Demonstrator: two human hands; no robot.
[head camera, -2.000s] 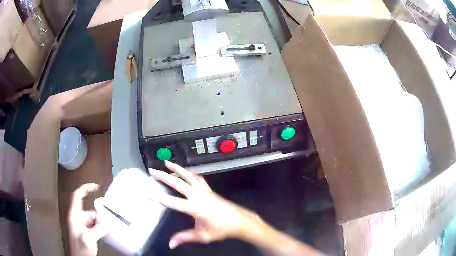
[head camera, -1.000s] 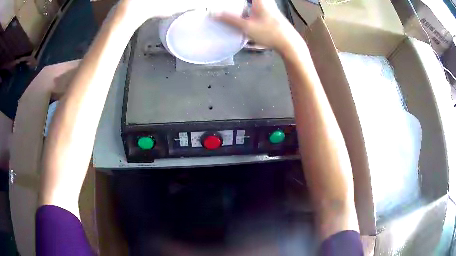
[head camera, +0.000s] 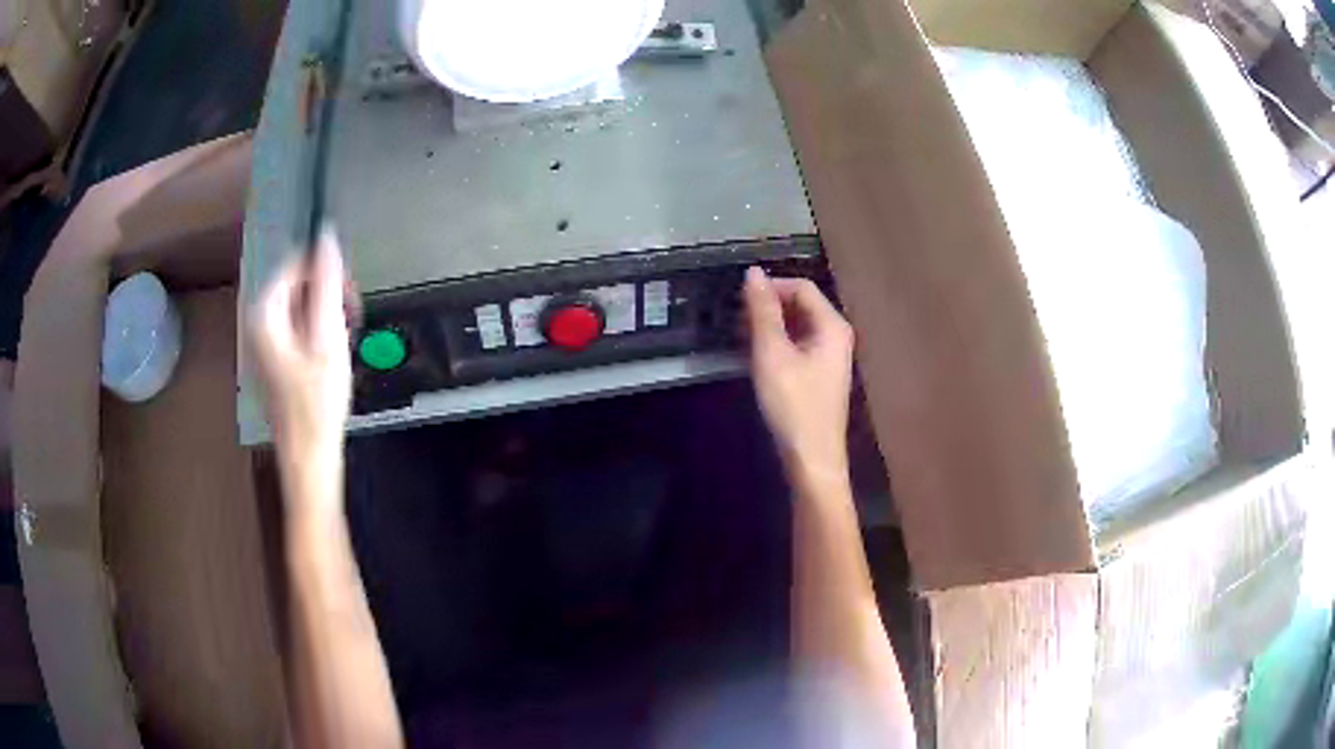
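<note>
A white plastic housing (head camera: 530, 41) sits on the fixture (head camera: 539, 111) at the top of the machine bed, its round end facing me and its top cut off by the picture's edge. My left hand (head camera: 305, 315) is at the front left corner of the machine, blurred, beside the left green button (head camera: 382, 348), holding nothing that I can see. My right hand (head camera: 798, 344) is at the right end of the black front panel, fingers bent, covering the place of the right green button. The red button (head camera: 573, 324) is between the hands.
The left carton (head camera: 183, 571) holds a white round housing (head camera: 141, 338). The tall right carton (head camera: 937, 366) holds translucent plastic (head camera: 1142, 322). A clamp bar (head camera: 678, 40) lies right of the fixture. Small pliers (head camera: 312, 91) lie left of the bed (head camera: 644, 190).
The housing went from my hands in front of the machine onto the fixture. Both hands then let go of it and came down to the front panel. The view has shifted.
</note>
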